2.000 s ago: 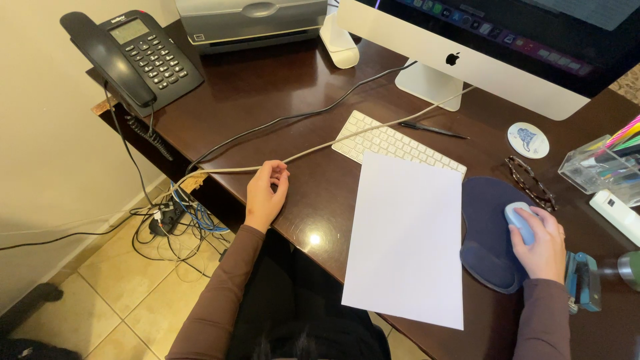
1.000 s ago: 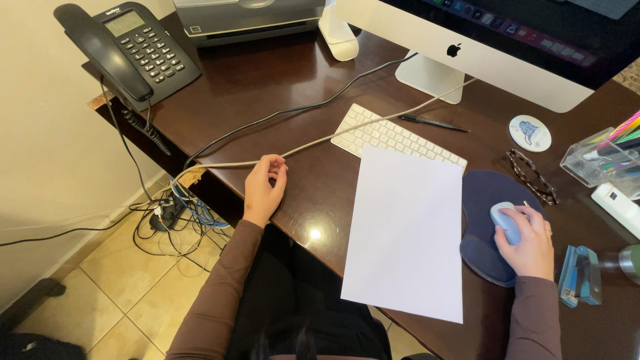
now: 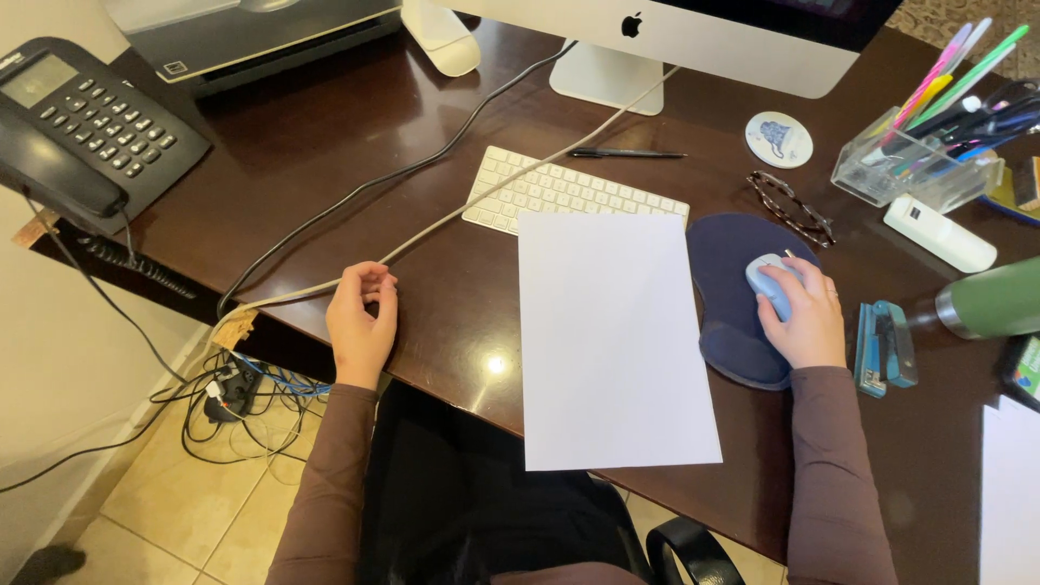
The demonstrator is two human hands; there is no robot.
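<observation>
My left hand (image 3: pixel 363 321) rests on its side at the front edge of the dark wooden desk (image 3: pixel 439 349), fingers loosely curled; it lies over the beige cable (image 3: pixel 463 213), and I cannot tell whether it grips anything. Around a light blue computer mouse (image 3: pixel 765 284) my right hand (image 3: pixel 806 321) is laid, on a dark blue mouse pad (image 3: pixel 735 345). Between the hands lies a blank white sheet of paper (image 3: pixel 613 341), its top covering part of a white keyboard (image 3: pixel 569 188). The computer monitor (image 3: pixel 699 36) stands behind, its screen mostly cut off.
A black desk phone (image 3: pixel 106 122) and a printer (image 3: pixel 260 41) stand at left. A black cable (image 3: pixel 390 175) crosses the desk. Right: eyeglasses (image 3: pixel 790 207), a round coaster (image 3: pixel 778 140), a clear pen holder (image 3: pixel 902 166), a blue stapler (image 3: pixel 886 348), a green bottle (image 3: pixel 991 301). Tangled cables (image 3: pixel 236 398) lie below.
My right hand and the mouse have shifted left on the pad since two seconds ago. My left hand has stayed at the desk edge.
</observation>
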